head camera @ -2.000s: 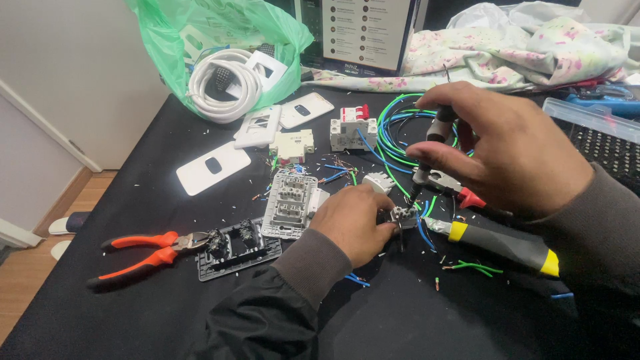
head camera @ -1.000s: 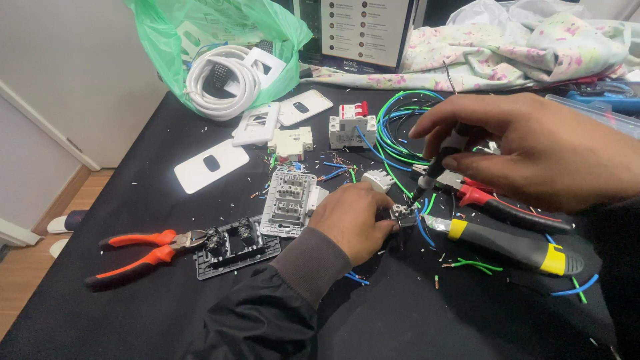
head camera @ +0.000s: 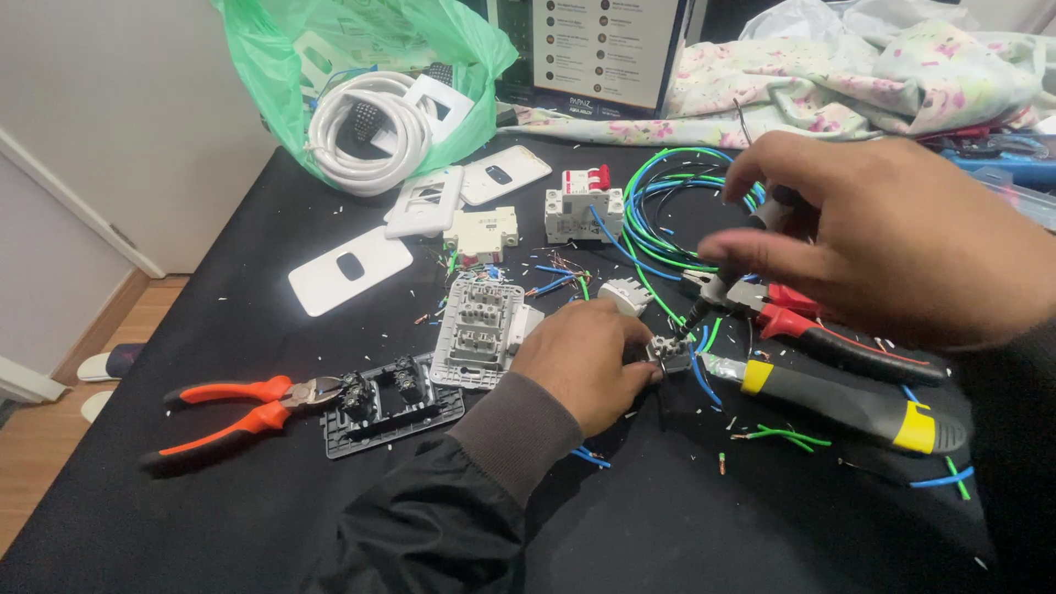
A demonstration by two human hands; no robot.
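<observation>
My left hand point(head camera: 584, 363) pinches a small grey electrical module point(head camera: 670, 353) with screw terminals, just above the black cloth. Above and to the right, my right hand point(head camera: 899, 239) holds a screwdriver point(head camera: 719, 289) between thumb and fingers, its tip down at the module's terminals; part of its handle is hidden by the fingers. A black wire hangs near the module. Left of my left hand lies a white switch frame point(head camera: 477, 330) with modules in it. A round grey-white module point(head camera: 627, 295) sits just behind my left fingers.
Orange-handled pliers point(head camera: 247, 412) touch a black socket frame point(head camera: 392, 412). Red-handled pliers point(head camera: 833, 342) and a grey-yellow knife point(head camera: 841, 404) lie right. Behind are circuit breakers point(head camera: 584, 206), coiled wires point(head camera: 631, 219), white cover plates point(head camera: 351, 268) and a green bag point(head camera: 487, 66). Wire scraps are scattered about.
My right hand has shifted its fingers and grip on the screwdriver, whose tip stays at the module. My left hand keeps its hold with little movement.
</observation>
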